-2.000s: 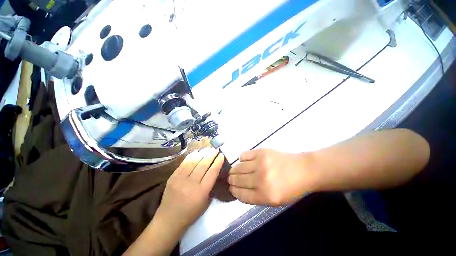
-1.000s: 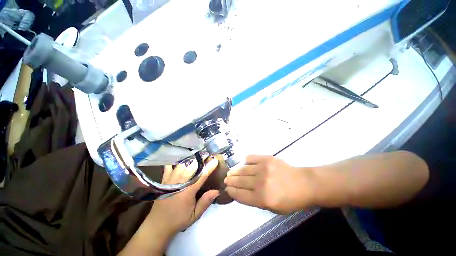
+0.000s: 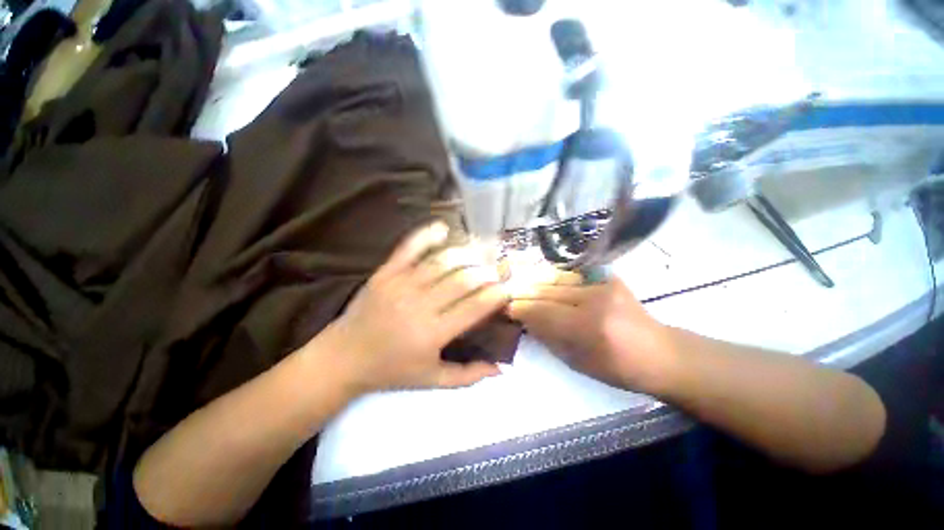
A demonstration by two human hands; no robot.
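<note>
Brown fabric [image 3: 311, 197] lies left of the sewing machine [image 3: 518, 93] and hangs over the table's left side. My left hand [image 3: 424, 305] lies palm down on the fabric near the needle area, fingers spread and thumb to the right. My right hand [image 3: 595, 321] is just right of it, fingertips at the cloth's edge by the needle area, close to my left fingers. The presser foot area [image 3: 518, 240] is washed out by bright light. The fabric under both sets of fingertips is mostly hidden, so a grip cannot be told. The curved metal guard [image 3: 621, 207] is blurred.
Dark tweezers [image 3: 792, 243] lie on the white machine bed [image 3: 725, 311], right of the needle area. A pale marked strip [image 3: 497, 455] runs along the table's front edge. More dark cloth and a tan bar [image 3: 64, 57] show at the upper left.
The view has turned, so the machine head appears farther right and more cloth shows. My left hand now lies flatter, left of the guard instead of behind it. My right hand is closer to it.
</note>
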